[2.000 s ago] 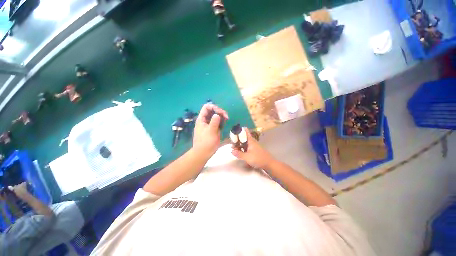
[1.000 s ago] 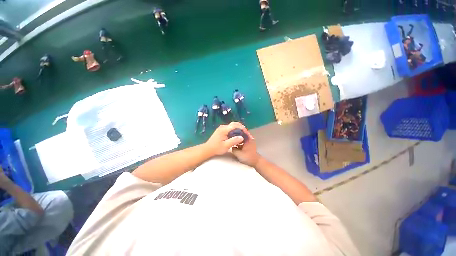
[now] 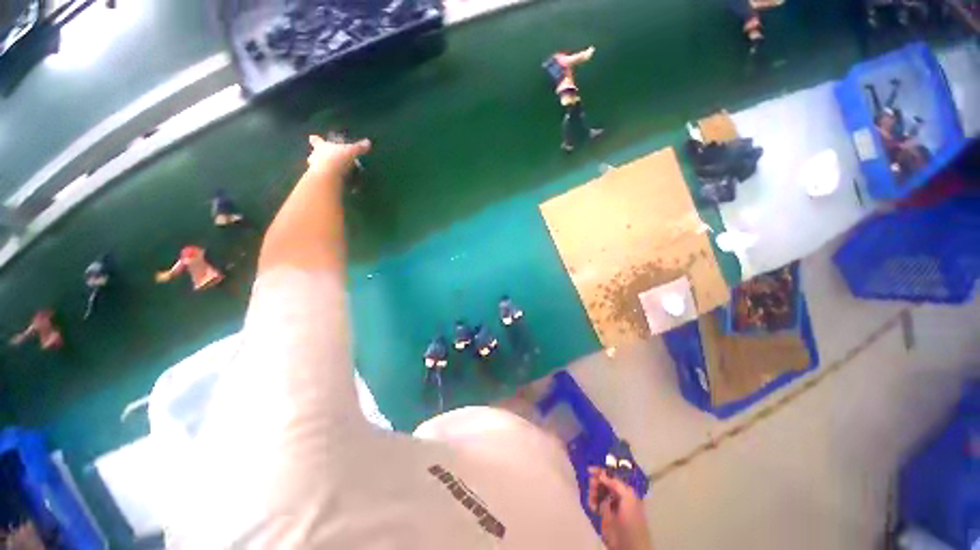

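My left hand [image 3: 337,153] reaches far out over the dark green belt. A dark piece shows between and behind its fingers; whether it is gripped cannot be told. My right hand [image 3: 623,518] is low, near the bottom edge, and holds a dark leg piece [image 3: 619,462] with pale tops. Several dark leg pieces stand in a group on the light green bench strip [image 3: 414,252]. On the belt lie other leg pieces [image 3: 222,208], flesh-coloured upper bodies [image 3: 198,266] and a joined figure [image 3: 571,97].
A tray of dark parts [image 3: 333,32] is beyond the belt. Stained cardboard [image 3: 634,231] with a pale square pad [image 3: 668,305] lies right of the leg pieces. A black bundle [image 3: 726,167] and blue crates [image 3: 905,252] are farther right. My arm partly covers the white sheet [image 3: 193,387].
My hands were together around a dark piece at my front. My left hand has moved out over the belt, and my right hand has moved down and right with a leg piece.
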